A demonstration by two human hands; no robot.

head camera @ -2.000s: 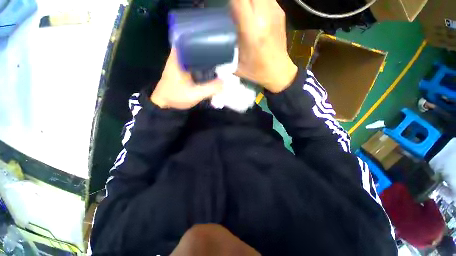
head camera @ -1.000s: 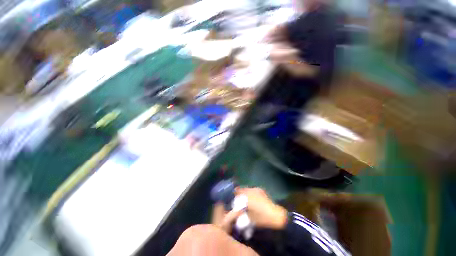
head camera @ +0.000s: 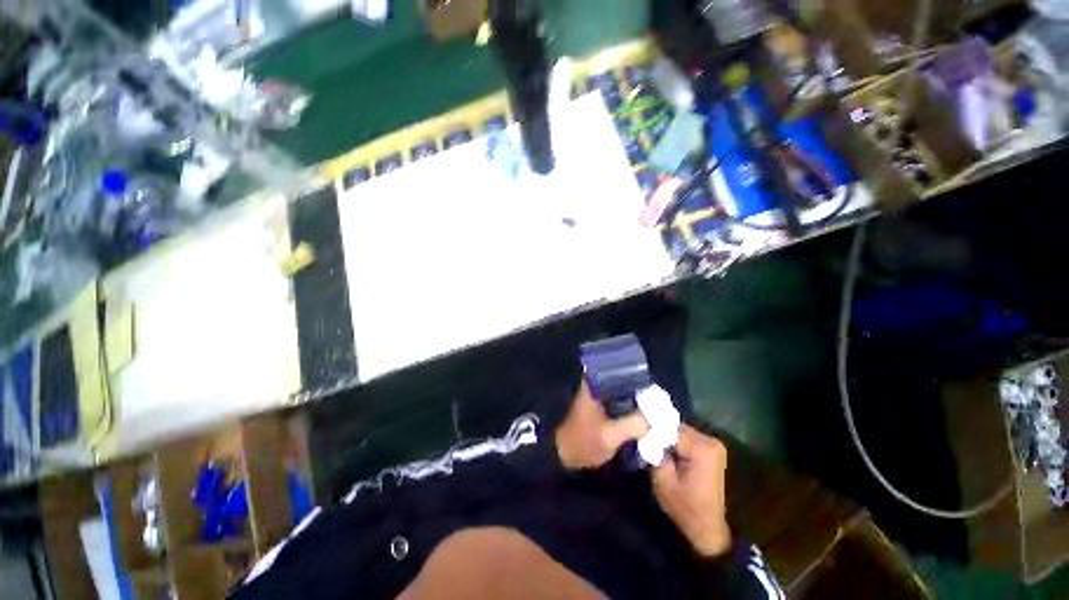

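Note:
A dark grey handheld fan point(head camera: 615, 366) with a purplish rim is held over my lap, its head up and its handle down. My left hand point(head camera: 592, 434) is closed around the handle just below the head. My right hand point(head camera: 698, 478) grips a crumpled white cloth point(head camera: 659, 424) against the handle side of the fan. The fan's far face and the fingers behind it are hidden.
A bench with a white work sheet point(head camera: 492, 246) lies ahead, with parts and blue items point(head camera: 780, 152) at its right. A pale hose point(head camera: 846, 375) loops down at the right near a carton of small white parts point(head camera: 1034, 428). A divided box point(head camera: 193, 516) is at lower left.
The view has swung round and cleared from blur, so the bench now lies across the front. Both hands still hold the fan and cloth, with the right hand now lower on the cloth.

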